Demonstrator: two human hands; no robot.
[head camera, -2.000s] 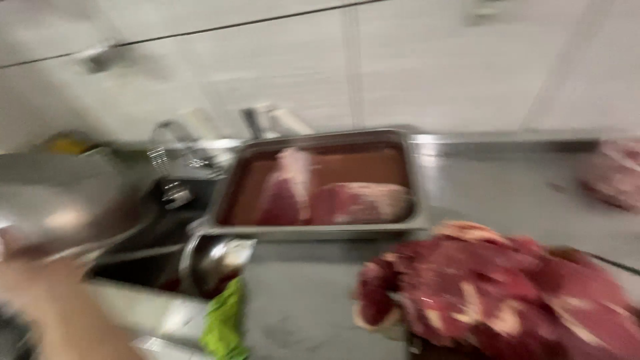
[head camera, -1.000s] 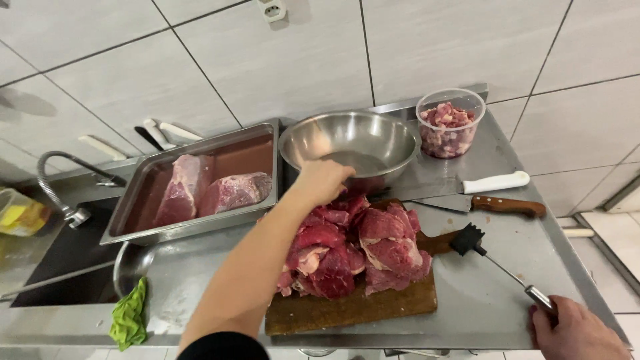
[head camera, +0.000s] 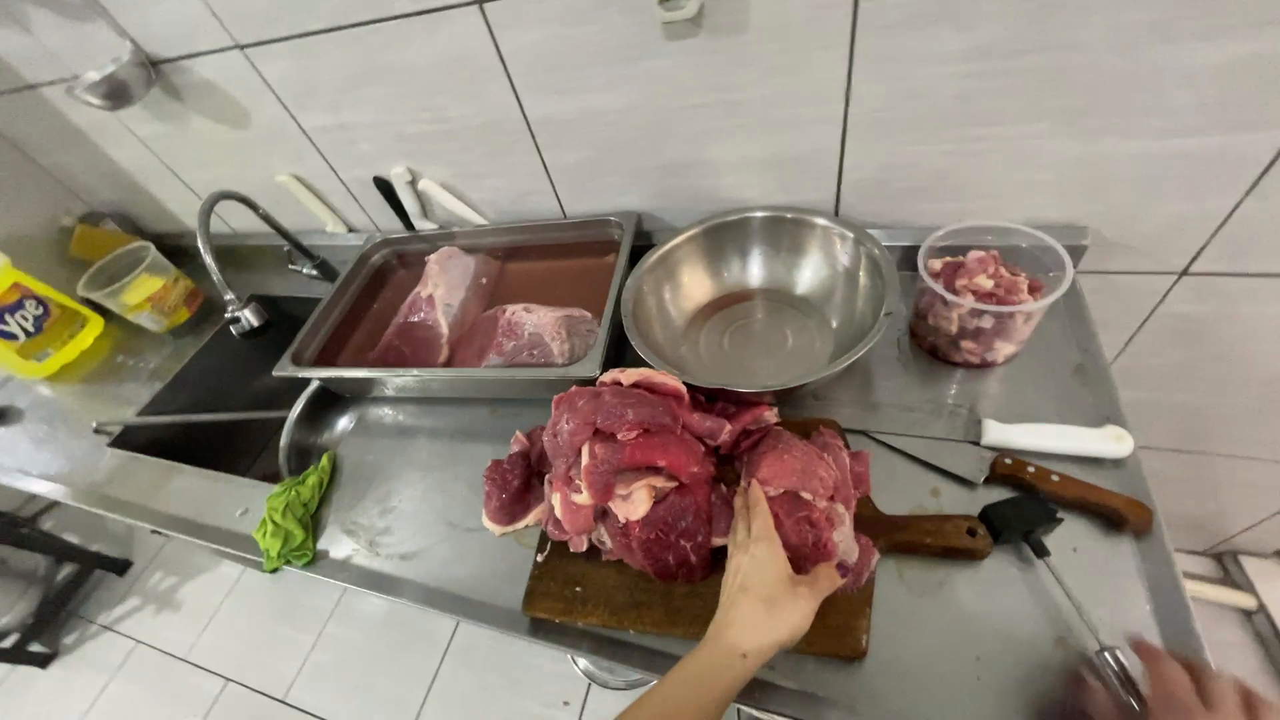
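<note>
My left hand (head camera: 768, 585) reaches from the bottom, its fingers and thumb spread around the lower side of the right-hand part of a pile of raw red meat (head camera: 640, 480). The pile lies on a wooden cutting board (head camera: 690, 610) with a handle. At the bottom right corner my right hand (head camera: 1150, 685) is blurred, beside the metal handle of a black-headed meat mallet (head camera: 1020, 520); whether it grips the handle is unclear. A white-handled knife (head camera: 1055, 438) and a wooden-handled knife (head camera: 1070, 490) lie right of the meat.
Behind the board stand a steel pan (head camera: 455, 378) with meat pieces in reddish liquid, a steel bowl (head camera: 760, 300), and a clear tub (head camera: 990, 300) of cut meat. A green cloth (head camera: 295, 515) lies at the counter's front edge. The sink (head camera: 215, 400) and faucet (head camera: 215, 220) are at left.
My left hand has moved from near the steel bowl's front rim down to the front of the meat. My right hand stays by the mallet handle.
</note>
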